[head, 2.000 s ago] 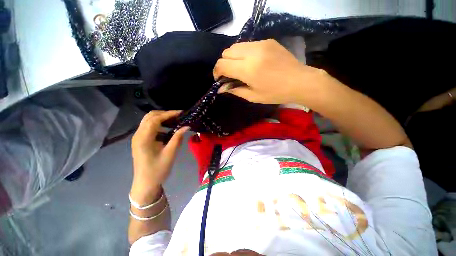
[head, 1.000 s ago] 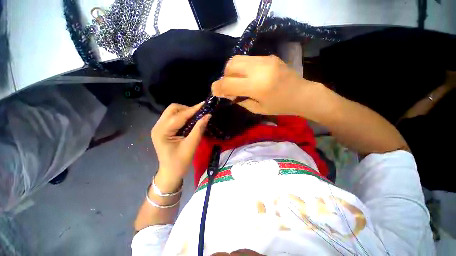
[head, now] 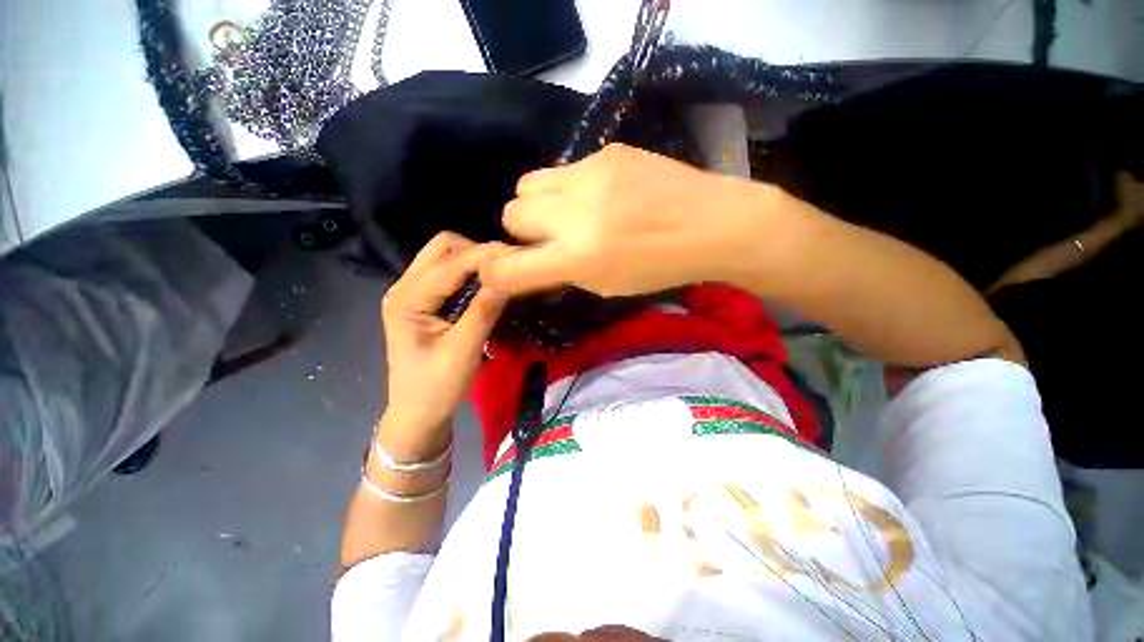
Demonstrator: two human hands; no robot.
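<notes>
The black bag piece (head: 427, 144) hangs over the table edge and onto the red cloth on my lap. Its braided edge trim (head: 462, 301) shows between the fingers of my left hand (head: 433, 307), which pinches it. My right hand (head: 602, 226) is closed at the fingertips and meets my left fingertips over the trim. Whether it pinches a needle or thread is too small to tell. More glinting trim (head: 602, 119) runs up from behind my right hand to the table.
On the white table (head: 75, 113) lie a tangled silver chain (head: 295, 82), a black phone (head: 524, 31) and a fuzzy black strip (head: 176, 94). Another fuzzy strip (head: 740, 69) runs along the edge. Another person's forearm (head: 1066, 251) shows at the right, beside black material.
My right hand has moved left and down to my left hand, hiding the trim between them. Since the first frame my left hand has moved right and up.
</notes>
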